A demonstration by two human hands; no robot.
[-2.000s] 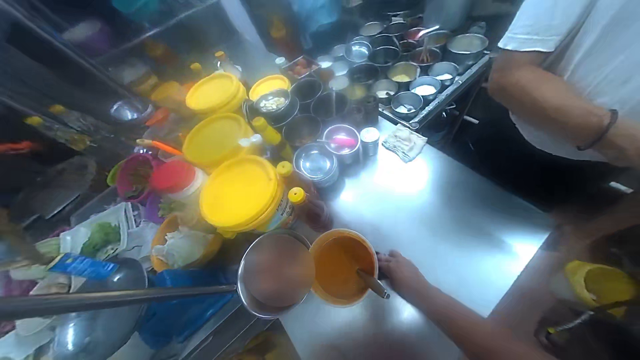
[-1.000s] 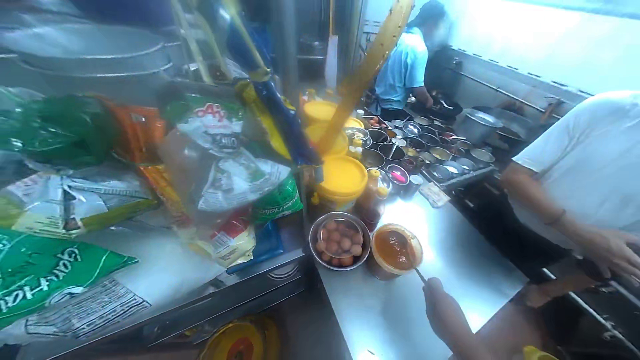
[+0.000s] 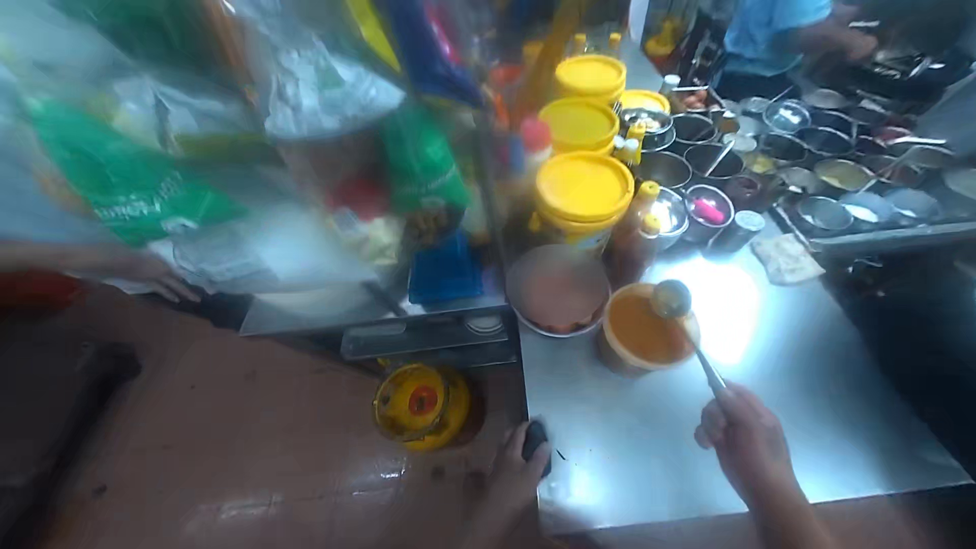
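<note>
My right hand [image 3: 743,435] grips the handle of a metal ladle [image 3: 672,299], whose bowl is over the right rim of a plastic tub of orange-brown sauce [image 3: 644,328]. Near the left edge of the steel table [image 3: 633,435], my left hand [image 3: 526,457] is closed around a small dark object [image 3: 536,444] that I cannot identify. A round metal bowl [image 3: 559,293] stands left of the sauce tub, its contents blurred. Behind the bowl is a yellow-lidded bucket [image 3: 584,187], with sauce bottles [image 3: 637,236] to its right.
Metal pots [image 3: 785,149] crowd the back right beside a folded cloth [image 3: 787,258]. A co-worker [image 3: 774,34] stands behind them. Another person's hand [image 3: 149,271] is at the left counter, near plastic bags [image 3: 130,175]. A yellow container [image 3: 422,404] sits low, left of the table.
The ladle has come up out of the sauce to the tub's rim in my right hand. My left hand and another person's hand at left have come into view. The view has turned downward.
</note>
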